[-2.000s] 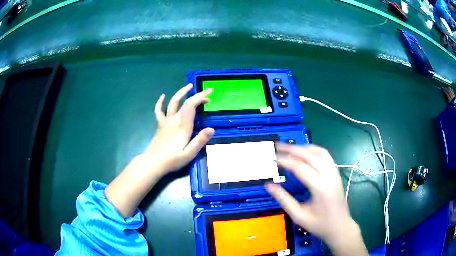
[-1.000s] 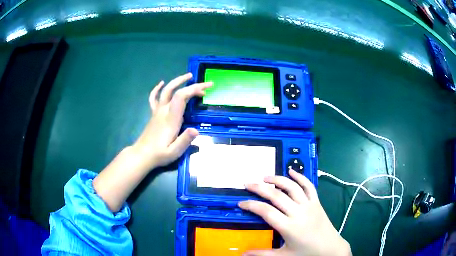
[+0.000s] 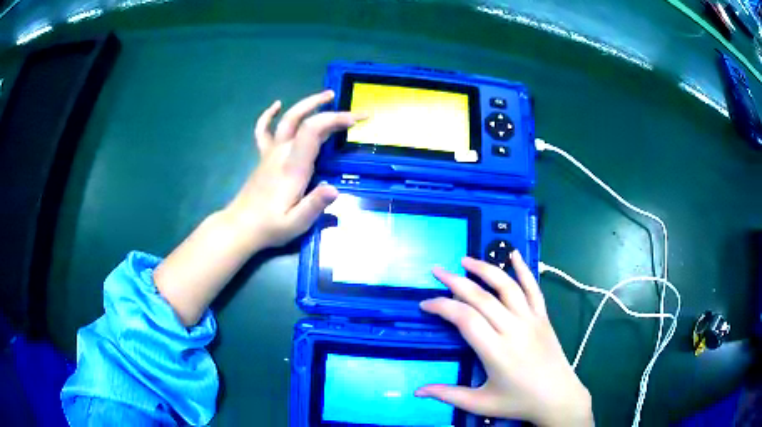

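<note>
Three blue handheld testers lie one above another. The top tester (image 3: 434,173) shows a yellow screen with a white glare. The middle tester (image 3: 393,305) shows a cyan screen, white with glare at its left. The bottom tester (image 3: 306,367) shows a cyan screen and is cut off by the lower edge. My left hand (image 3: 280,179) is spread, a fingertip on the top screen's left part and the thumb at the middle tester's upper left corner. My right hand (image 3: 510,342) is spread over the middle and bottom testers, fingertips at the middle screen's lower right, thumb on the bottom screen.
White cables (image 3: 614,204) run from the right edges of the top and middle testers and loop at right. A small black-and-yellow item (image 3: 710,332) lies beyond them. A black tray (image 3: 79,167) is at far left. Another blue unit (image 3: 739,98) lies at upper right.
The top screen went from green to yellow, the middle from white to cyan, the bottom from orange to cyan. My right hand moved down off the keys side onto the lower screens. The view shifted.
</note>
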